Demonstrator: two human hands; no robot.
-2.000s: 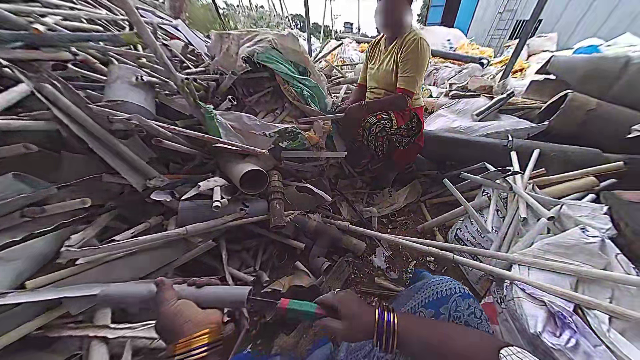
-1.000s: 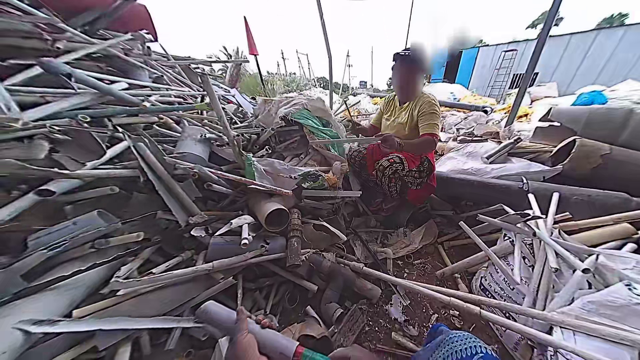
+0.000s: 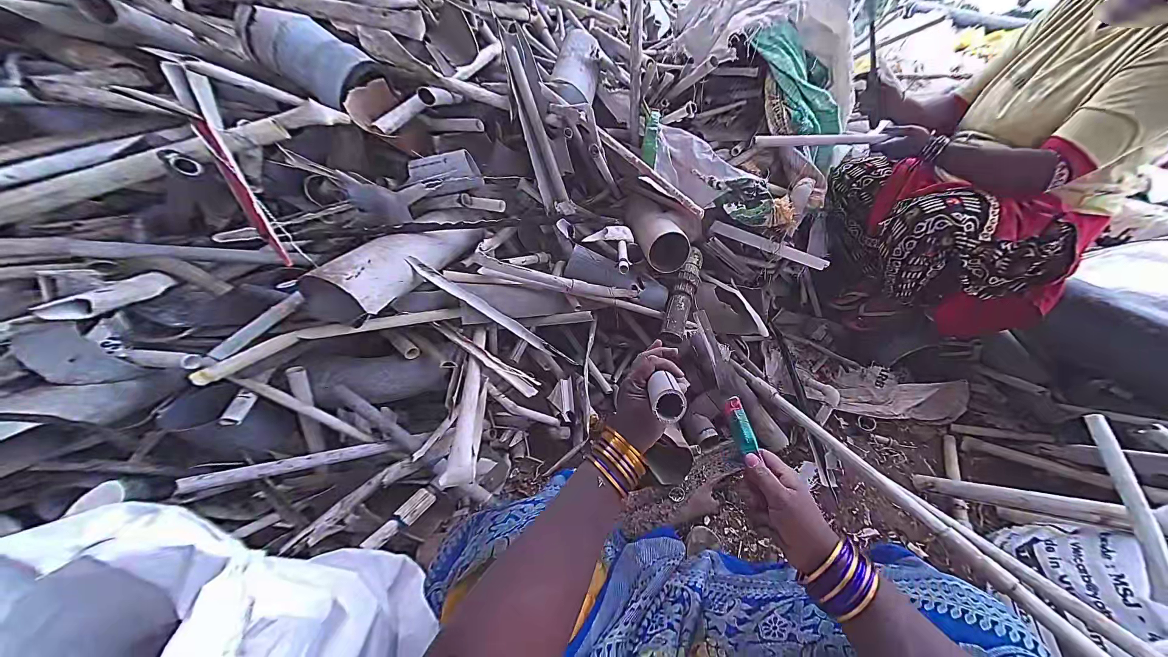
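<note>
My left hand (image 3: 641, 401) is closed around a short grey plastic pipe (image 3: 667, 398), whose open end faces me. To its right, my right hand (image 3: 778, 502) grips the lower end of a green and red handle (image 3: 741, 427). A dark blade seems to extend up and away from that handle, though it blurs into the scrap behind. The pipe and the handle are apart. Just beyond my left hand stands a rough, ridged post (image 3: 683, 294), close to the open mouth of a wider pipe (image 3: 663, 243).
Broken pipes (image 3: 392, 265) are heaped across the left and centre. Long thin pipes (image 3: 876, 493) run diagonally at the right. A white sack (image 3: 210, 584) lies at lower left, a printed sack (image 3: 1086, 566) at lower right. At upper right another person (image 3: 1031, 155) sits holding a pale strip (image 3: 821, 140).
The view has turned down and left. Two seconds ago my left hand held a long grey pipe lying sideways, with the blade against its end; now the held pipe's end faces me, apart from the handle.
</note>
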